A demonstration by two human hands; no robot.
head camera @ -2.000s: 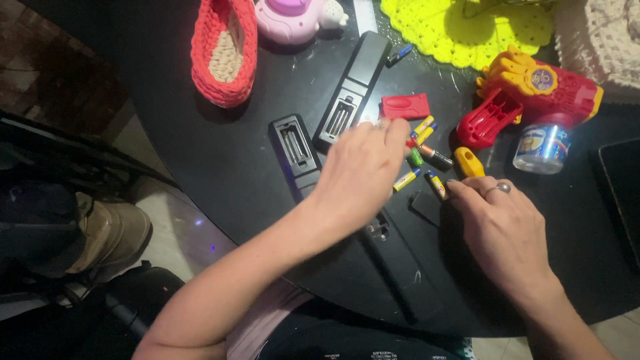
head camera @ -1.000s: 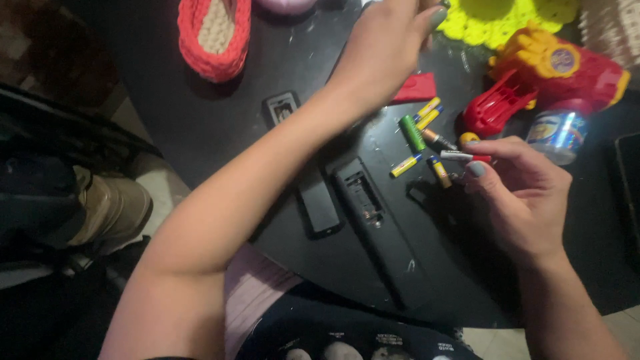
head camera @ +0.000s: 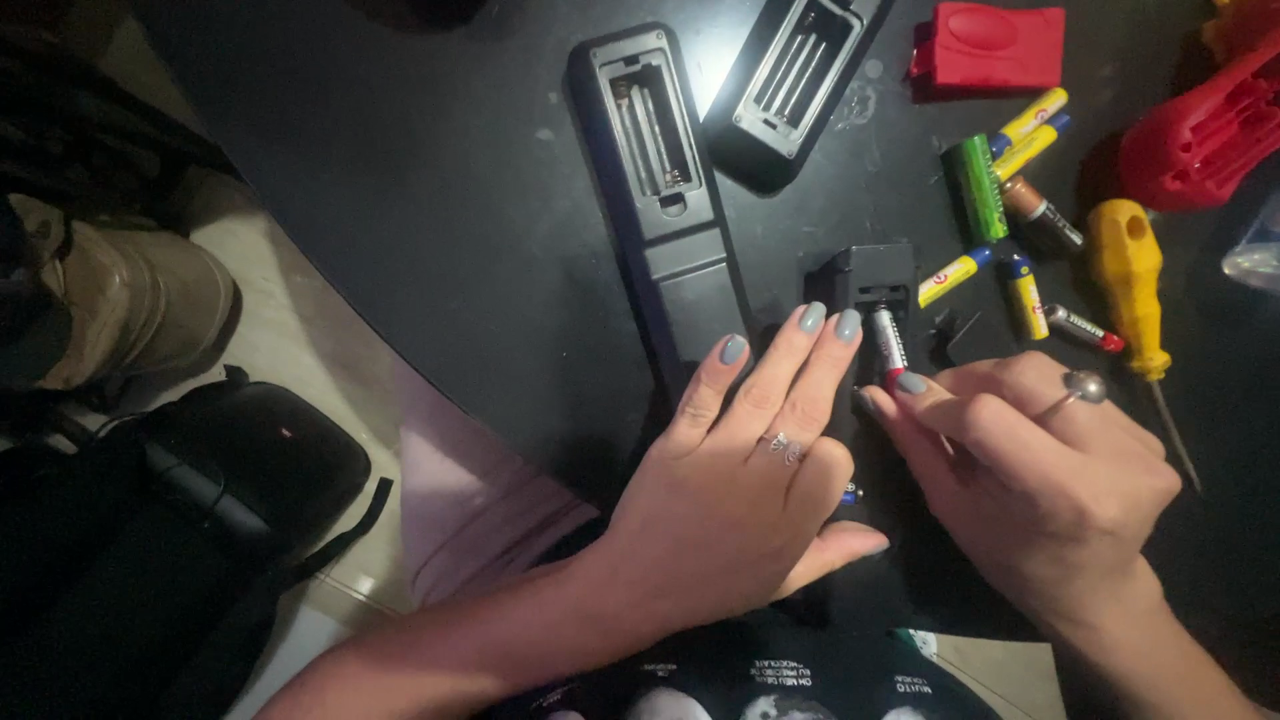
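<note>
My right hand (head camera: 1030, 450) pinches the red end of a silver AAA battery (head camera: 887, 340) between thumb and finger, the battery's other end in a black remote control (head camera: 875, 270). Flat over that remote rests my left hand (head camera: 745, 480), fingers extended; its palm hides most of the remote. A blue battery end (head camera: 851, 494) shows beside the left palm. Two more black remote controls, one (head camera: 690, 250) at centre and one (head camera: 790, 95) above, have uncovered battery compartments. Several yellow-and-blue batteries (head camera: 953, 277), a green battery (head camera: 980, 188), a copper-topped battery (head camera: 1042, 213) and a red-tipped silver battery (head camera: 1085, 328) lie nearby.
A yellow-handled screwdriver (head camera: 1130, 280) lies right of the batteries. Behind them are a red plastic piece (head camera: 990, 45) and a red toy part (head camera: 1200, 140). A small black cover (head camera: 960, 338) sits near my right fingers. A black case (head camera: 270, 460) is beyond the table edge, lower left.
My left hand has come down from the far side of the table onto the remote. The silver battery in my right hand now meets that remote. The view has moved much closer.
</note>
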